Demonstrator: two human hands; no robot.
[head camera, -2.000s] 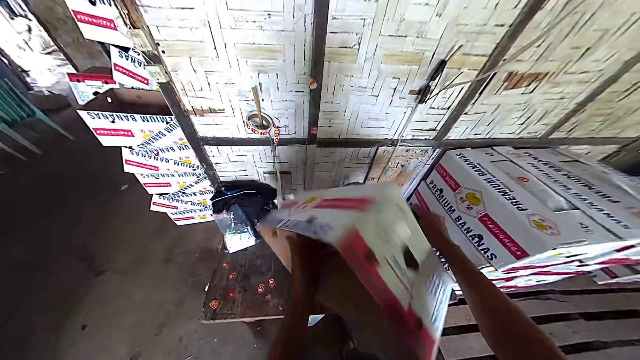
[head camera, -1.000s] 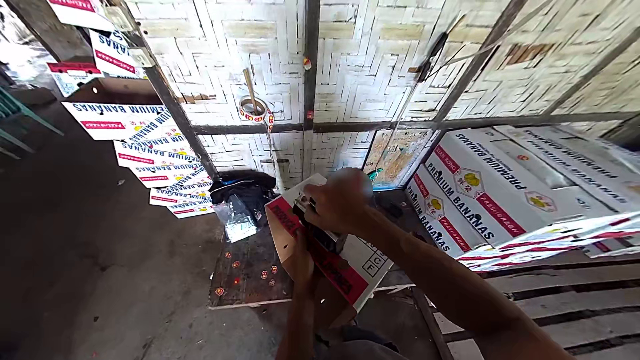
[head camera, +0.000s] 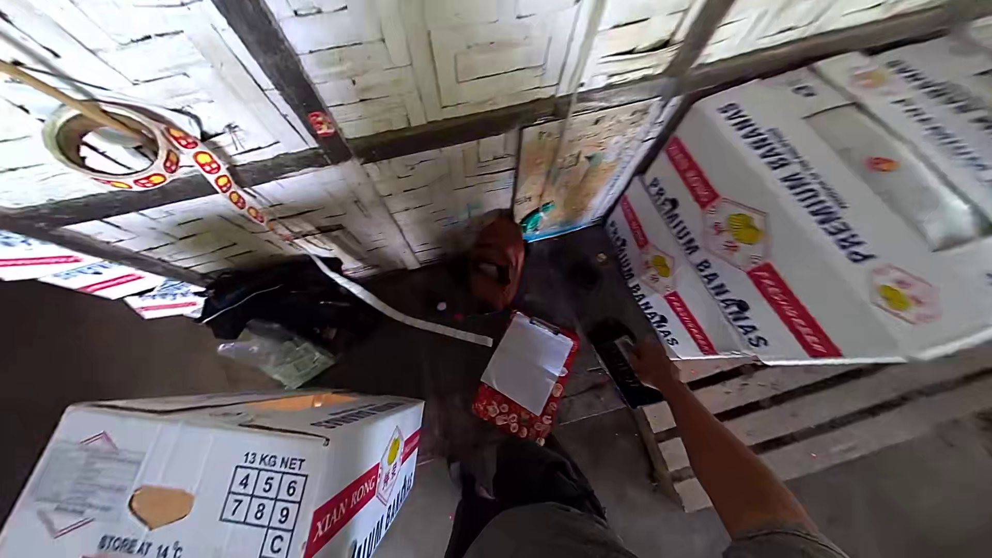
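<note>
My right hand (head camera: 655, 366) is at the right end of a low dark table, its fingers on the edge of a dark rectangular object (head camera: 622, 370). Left of it a clipboard (head camera: 529, 368) with a red patterned edge holds white paper. At lower left stands a white and red banana carton (head camera: 209, 473), tilted in view, with an oval hand hole and a printed number grid. My left hand is not visible; whether it is behind the carton cannot be told. A roll of red and yellow stickers (head camera: 66, 143) hangs at the wall, its strip trailing down to the table.
Stacked banana cartons (head camera: 790, 209) rest on a slatted wooden pallet (head camera: 814, 418) at right. A black bag (head camera: 287, 306) and a clear plastic bag (head camera: 279, 356) lie by the woven wall (head camera: 434, 70). A brown object (head camera: 496, 260) stands behind the clipboard. More cartons (head camera: 101, 275) show at far left.
The carton has moved from in front of me to the lower left. My right hand has left it and moved right; my left hand has gone out of sight. The view has moved closer to the table.
</note>
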